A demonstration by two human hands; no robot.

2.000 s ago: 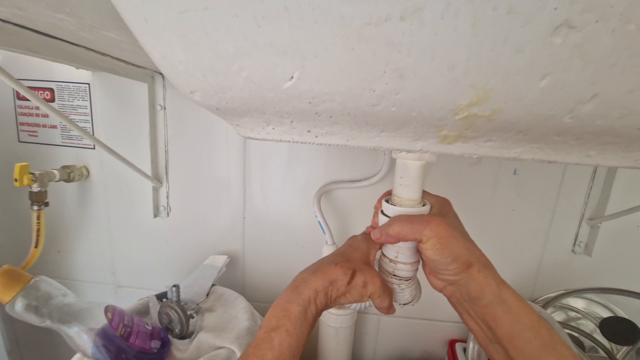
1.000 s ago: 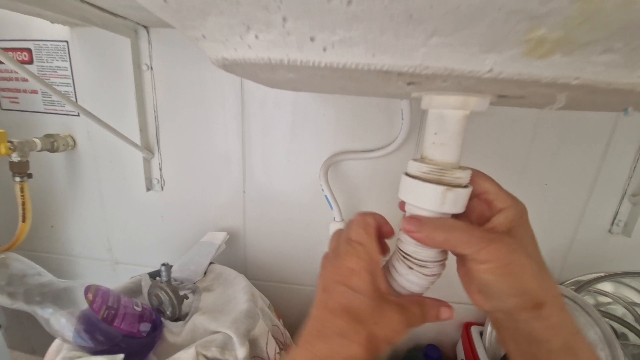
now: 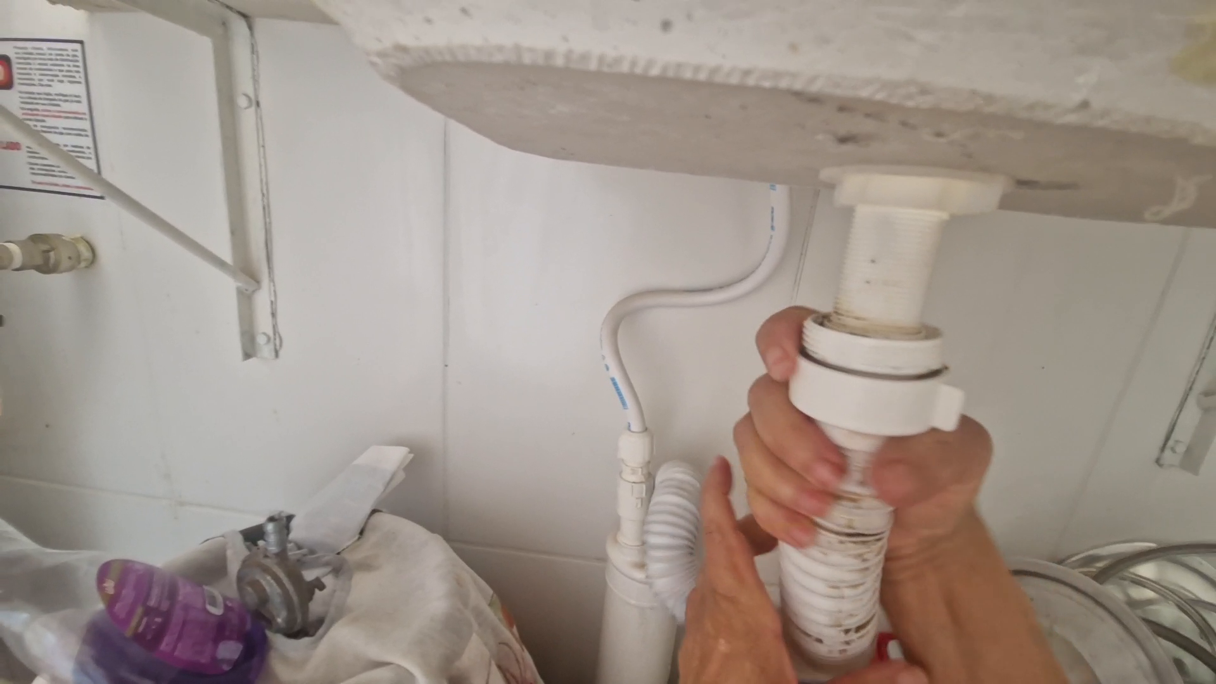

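Note:
My right hand [image 3: 874,446] is wrapped around the upper end of a dirty white corrugated drain hose [image 3: 834,579], just under its white plastic slip nut [image 3: 869,394]. Above the nut, a white threaded tailpiece [image 3: 890,266] comes down from the flanged fitting [image 3: 917,190] under the sink basin [image 3: 722,123]. Low beside the hose, my left hand [image 3: 736,608] has its fingers pointing up, partly out of frame; whether its palm presses on the hose is hard to tell. Behind it, the hose's lighter bend [image 3: 674,537] lies next to a white standpipe [image 3: 638,608].
A thin white water tube [image 3: 689,299] curves along the tiled wall. At left are a metal bracket [image 3: 249,228], a gas valve fitting [image 3: 47,254], a purple bottle [image 3: 171,617], a gas regulator [image 3: 275,579] and a cloth cover [image 3: 418,589]. Wire racks or dishes [image 3: 1159,589] stand at right.
My right hand has closed around the hose below the nut, with its fingers now showing on the left side. My left hand has moved lower along the hose. The view has come nearer.

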